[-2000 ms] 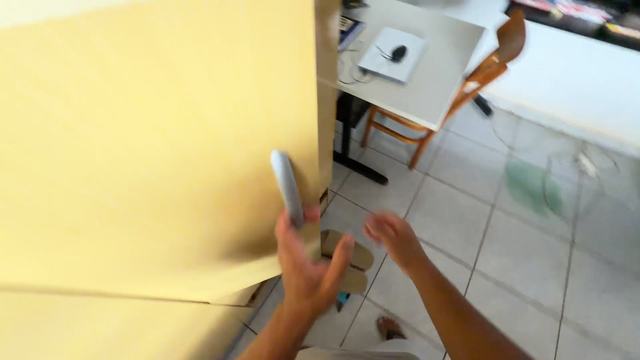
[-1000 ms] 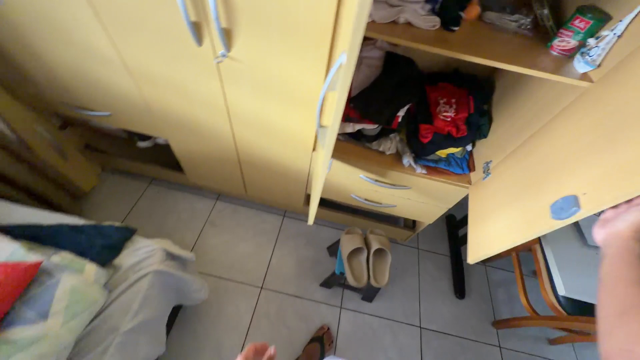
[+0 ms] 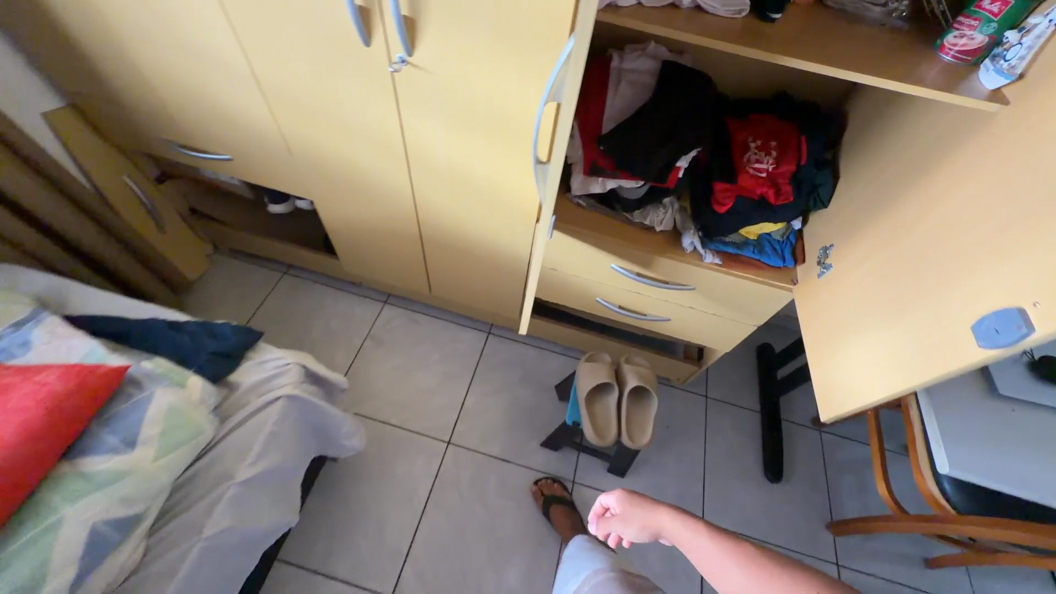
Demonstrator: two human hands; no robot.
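My right hand (image 3: 629,518) is low in the view, over my leg, with its fingers loosely curled and no object visible in it. My left hand is out of the frame. Ahead stands a light wooden wardrobe with its right compartment open; its door (image 3: 932,231) swings out to the right. Folded clothes are piled on a shelf inside, among them a red garment (image 3: 757,161) and a black garment (image 3: 660,124). Beneath them are two drawers with curved handles (image 3: 652,278). Beige slides (image 3: 617,400) rest on a small black and blue stool (image 3: 569,433).
A bed with a patterned cover (image 3: 165,445) and a red pillow (image 3: 49,421) is at left. On the right are a wooden chair (image 3: 916,528) and a light table (image 3: 982,445). A green can (image 3: 978,33) stands on the upper shelf. Grey floor tiles (image 3: 396,478) run between bed and wardrobe.
Two seconds ago both hands were near a door handle; the view has since swung left. The right hand has left the door's edge, where it was one second ago, and is now low over my leg.
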